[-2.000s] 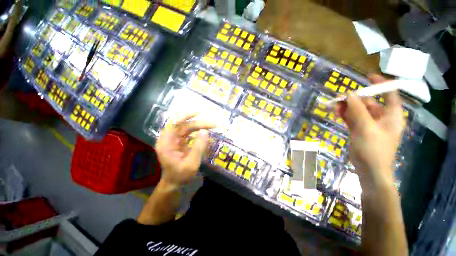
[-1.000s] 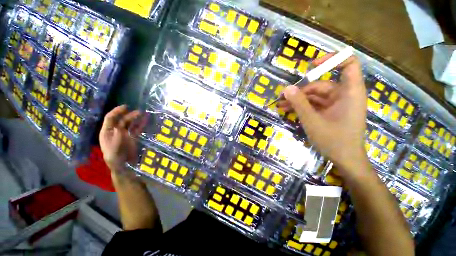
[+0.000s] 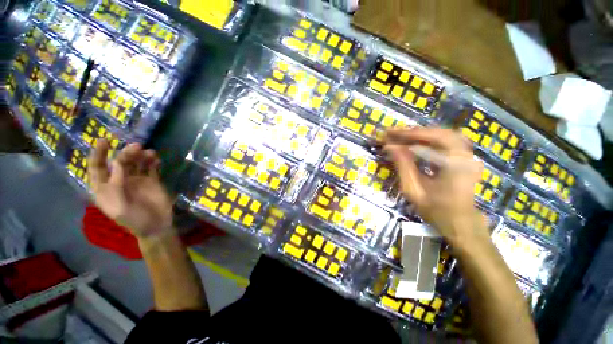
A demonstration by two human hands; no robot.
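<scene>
A large clear tray (image 3: pixel 296 181) holds black panels with yellow squares (image 3: pixel 314 250) in its pockets, with strong glare. My right hand (image 3: pixel 440 181), blurred, is over the middle of the tray with fingers pinched on the tweezers (image 3: pixel 464 161), whose pale handle shows only as a faint streak; their tips cannot be made out. My left hand (image 3: pixel 131 191) is open and empty, palm up, off the tray's left end. A white-edged card with grey-beige blocks (image 3: pixel 418 262) lies on the tray's front part, below my right hand.
Another tray of panels (image 3: pixel 101 74) lies at the left with a dark slim tool (image 3: pixel 85 80) on it. A solid yellow panel (image 3: pixel 208 10) is at the top. White papers (image 3: pixel 581 97) lie on the brown board (image 3: pixel 443 44). A red stool (image 3: pixel 111 232) stands below.
My right hand has moved from the tray's right side to its middle with the tweezers. My left hand has moved left, off the tray. The camera view has also shifted.
</scene>
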